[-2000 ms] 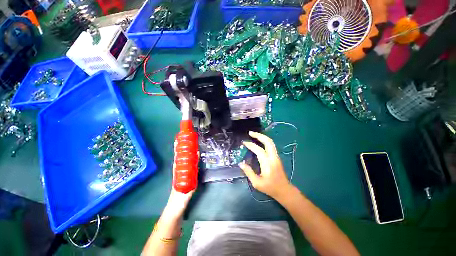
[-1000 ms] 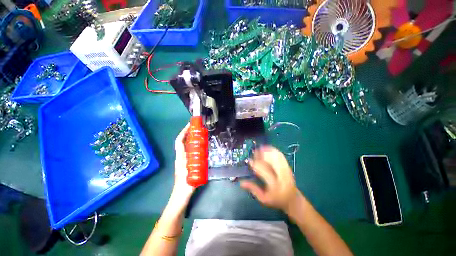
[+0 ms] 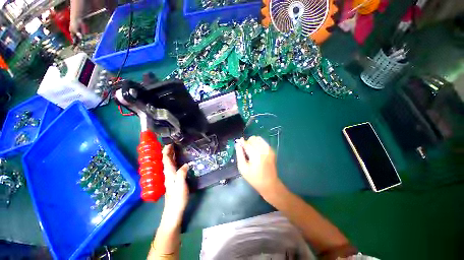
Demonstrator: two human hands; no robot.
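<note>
The test fixture has a black base [image 3: 219, 177] and an upright black plate. Its toggle clamp handle [image 3: 151, 167], with a red ribbed grip, points down toward me. A circuit board [image 3: 207, 161] with silvery parts and clear pieces above it lies on the base. My left hand [image 3: 175, 185] is just right of the red grip, at the base's left side, its thumb and fingers apart with nothing visible between them. My right hand [image 3: 258, 163] is at the base's right side, fingertips close together by the board's right end; whether they pinch something is unclear.
A blue tray [image 3: 51, 177] with boards in rows is at left. A white power supply [image 3: 66, 84] stands behind it. A loose board pile [image 3: 239, 56] lies behind the fixture. A smartphone [image 3: 372, 157], mesh pen holder [image 3: 382, 71] and dark bag [image 3: 419, 111] are at right.
The view has swung, so the bench looks tilted and shifted left. My left hand has come off the red grip to its right side. My right hand's fingers have drawn together at the board's right end.
</note>
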